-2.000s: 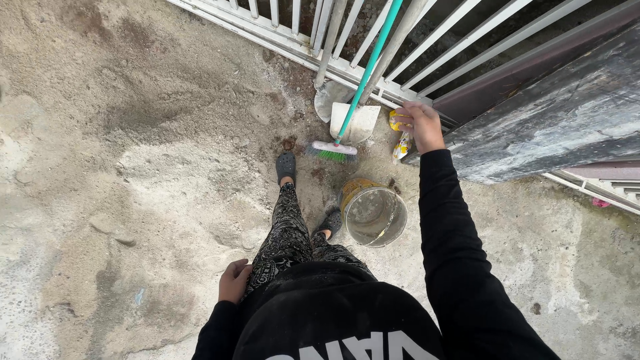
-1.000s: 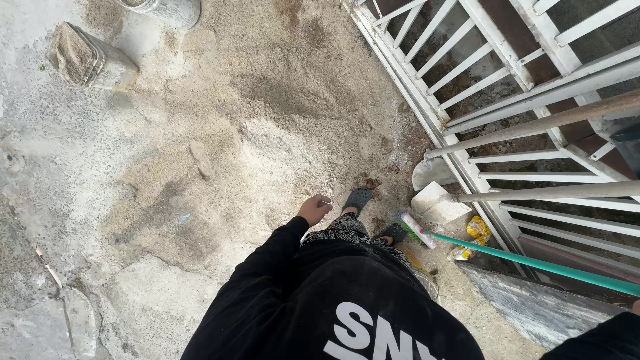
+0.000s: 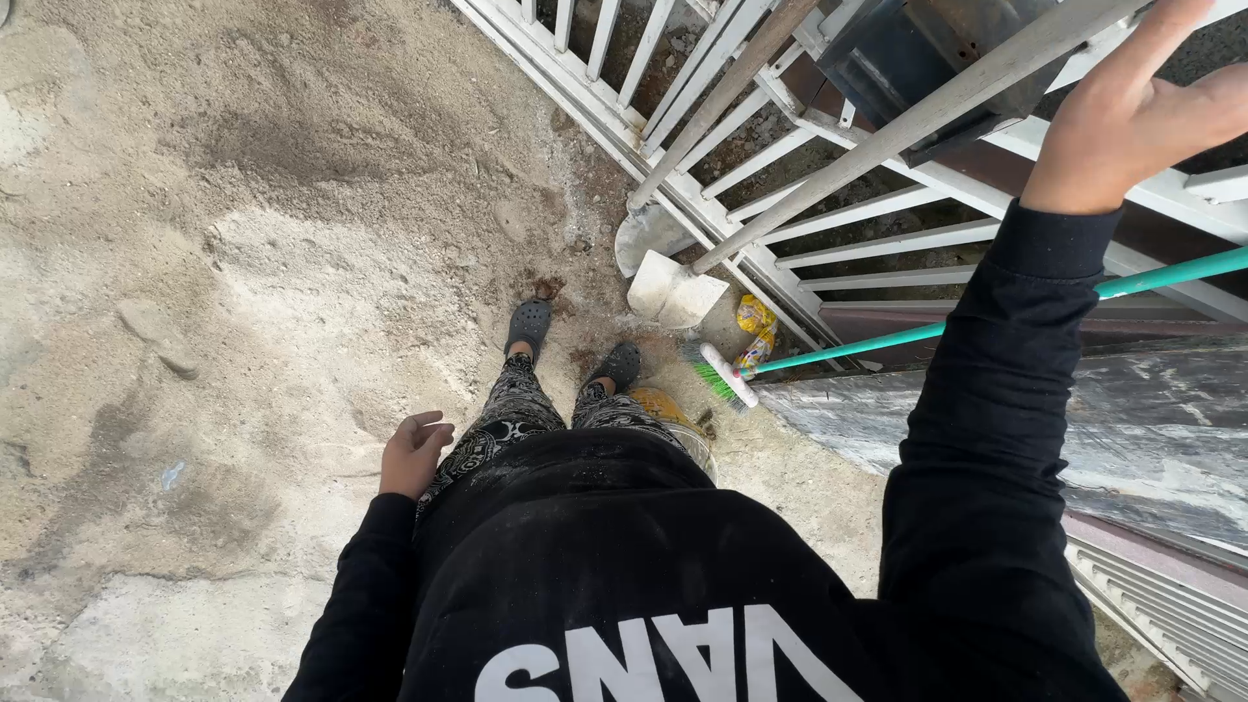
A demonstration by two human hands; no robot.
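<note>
My left hand (image 3: 416, 456) hangs beside my patterned trousers, its fingers loosely apart and nothing in it. Up at the top right, my right hand (image 3: 1136, 112) is raised with thumb and fingers spread, above a white metal railing. Nearest to it is the wooden handle of a shovel (image 3: 676, 291), whose pale blade rests on the ground. A second shovel (image 3: 651, 237) leans just behind. The broom (image 3: 726, 376), with green bristles and a teal handle, slants to the right and passes beneath my right forearm. It touches or lies near a yellow plastic wrapper (image 3: 757, 322).
A bucket (image 3: 695, 444) stands partly hidden by my body, close to my feet. The white railing (image 3: 604, 127) runs diagonally at the upper right. A dark marbled slab (image 3: 1150, 419) lies along the right side. Sandy concrete ground (image 3: 322, 292) spreads out to the left.
The view has swung back from the left. The broom's head now sits right of the shovel blades; two seconds ago it was below them. My right hand, out of view or hidden a second ago, shows at the top right.
</note>
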